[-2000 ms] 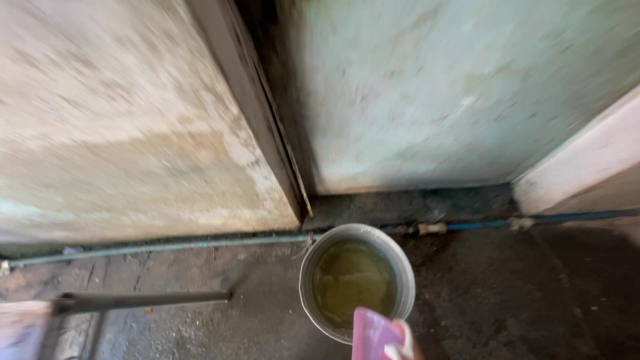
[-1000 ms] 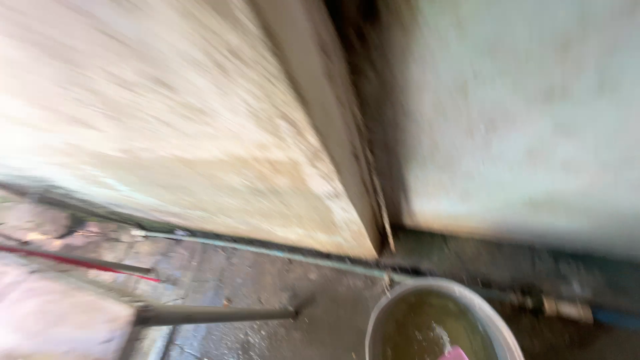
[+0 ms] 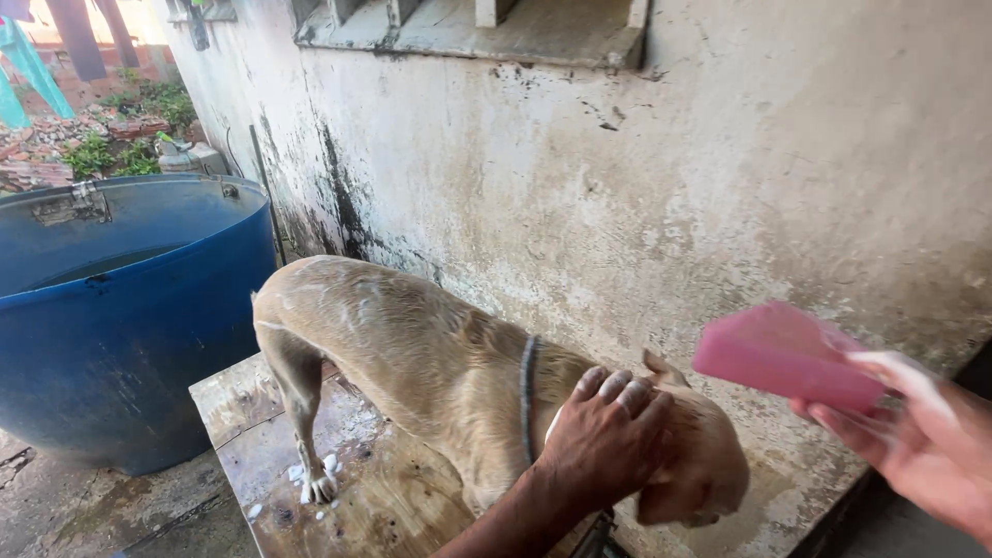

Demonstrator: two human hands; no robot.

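A wet tan dog (image 3: 418, 349) with a dark collar (image 3: 528, 399) stands on a wooden tabletop (image 3: 372, 496), white suds on its back and around its hind paw. My left hand (image 3: 612, 434) lies on the back of its head and neck, fingers spread a little, some foam on the knuckles. The dog's head hangs down to the right. My right hand (image 3: 907, 434), blurred and with foam on it, holds a pink plastic scoop (image 3: 783, 356) in the air to the right of the dog's head.
A big blue tub (image 3: 132, 349) with liquid inside stands left of the table. Behind the dog runs a stained plaster wall (image 3: 581, 209) with a window ledge (image 3: 465, 39). Clothes (image 3: 31, 66) hang at the top left, above rubble and plants (image 3: 89, 155).
The view has swung from the floor to the dog and tub. The pink scoop, earlier over a metal pot of liquid, is now raised in my right hand near the dog's head.
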